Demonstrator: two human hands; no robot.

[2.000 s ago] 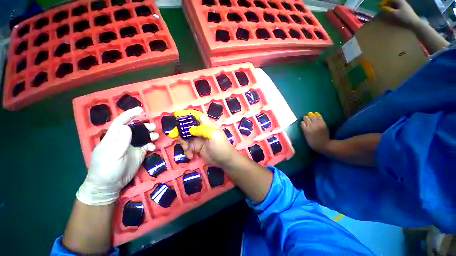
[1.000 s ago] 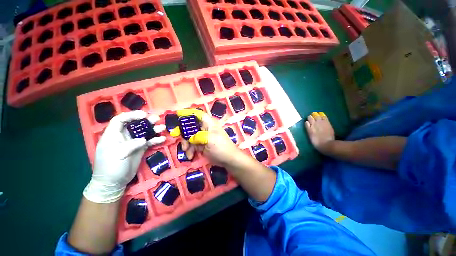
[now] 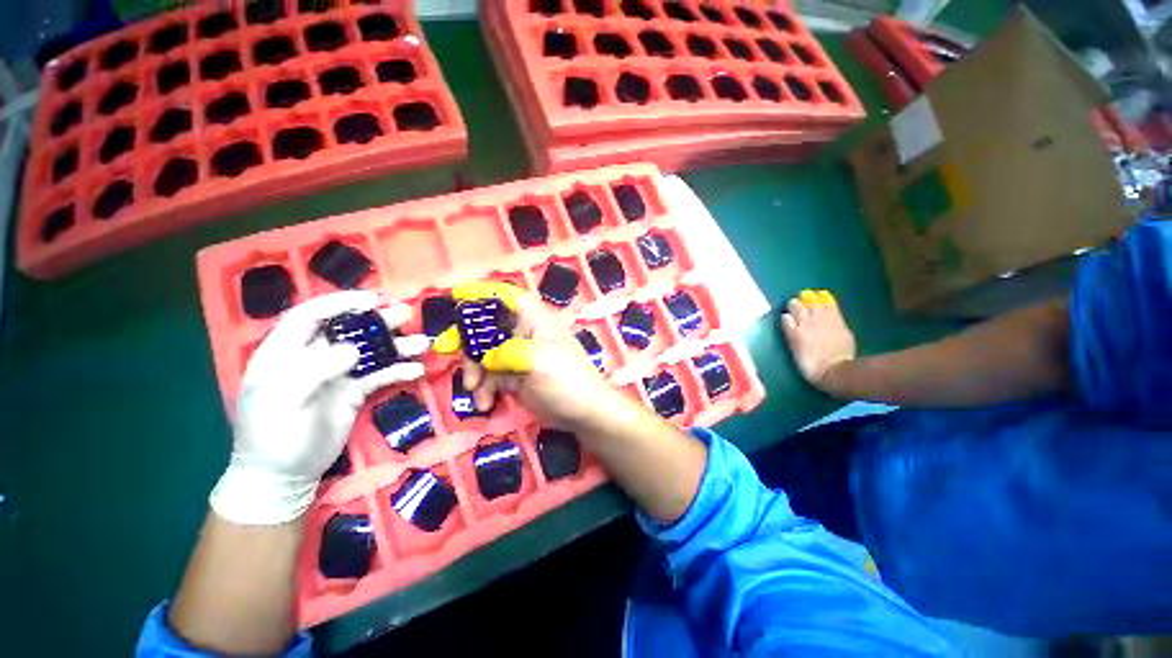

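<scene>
My left hand [image 3: 285,399], in a white glove, holds a smartwatch body [image 3: 361,343] by its edges, its screen lit with pale rows. My right hand [image 3: 546,373], with yellow finger cots, holds a second smartwatch body [image 3: 485,329], also lit with pale rows. Both are above the pink-red working foam tray [image 3: 244,246]. Most visible pockets hold black units; two pockets in the far row are empty. My hands hide some middle pockets.
A filled tray [image 3: 244,180] lies at upper left, stacked trays [image 3: 694,129] at upper right. A white sheet [image 3: 720,251] sticks out under the working tray's right side. A brown cardboard box [image 3: 1015,167] stands at right. A co-worker's hand [image 3: 817,341] rests on the green bench [image 3: 797,212].
The unit in my left hand, dark at first, now shows a lit screen and is tilted slightly differently. My right hand has barely moved. The co-worker's other arm has left the box.
</scene>
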